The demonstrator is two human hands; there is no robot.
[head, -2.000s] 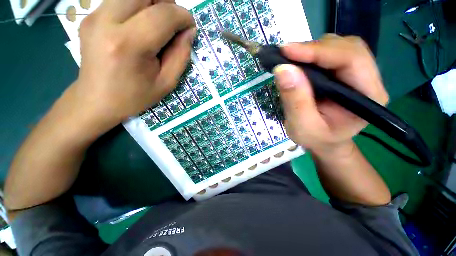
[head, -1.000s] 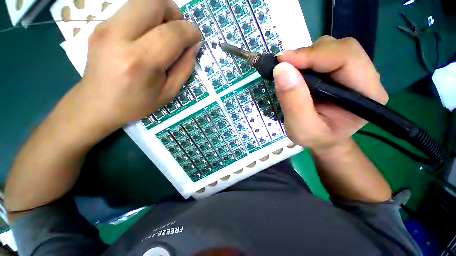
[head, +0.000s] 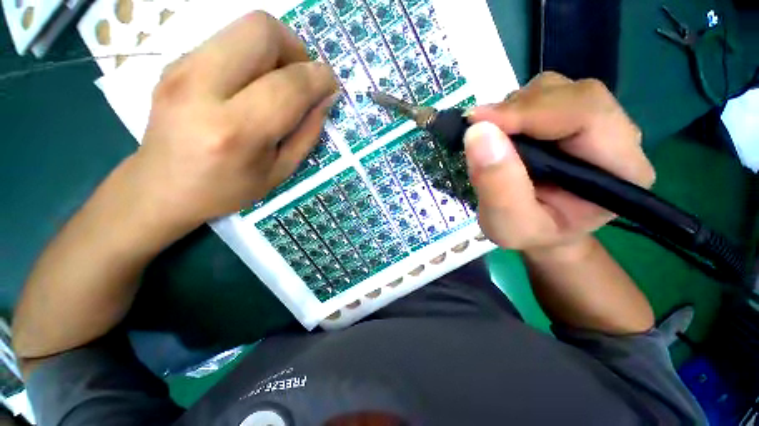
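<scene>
My right hand [head: 562, 162] grips the black handle of a soldering iron [head: 599, 179]. The iron's brass-coloured collar and thin tip point left, over the upper block of green circuit board panels [head: 329, 233]. The panels lie on a white tray [head: 279, 281] with half-round holes along its near edge. My left hand [head: 237, 116] is closed with fingertips pinched together over the panels, just left of the tip. A fine strand of solder wire [head: 83, 62] trails left from behind this hand. The pinched end is hidden by the fingers. Whether the tip touches a board cannot be told.
Dark pliers or cutters [head: 691, 42] lie at the upper right, near a white crumpled patch [head: 742, 129]. A black slab [head: 580, 37] lies right of the tray. Another white piece shows at the far upper left. The iron's cord runs to the right edge.
The iron tip and my left fingertips have moved slightly down across the panels, toward the white strip between blocks. The tray has shifted slightly up and left in the view. Both grips are unchanged.
</scene>
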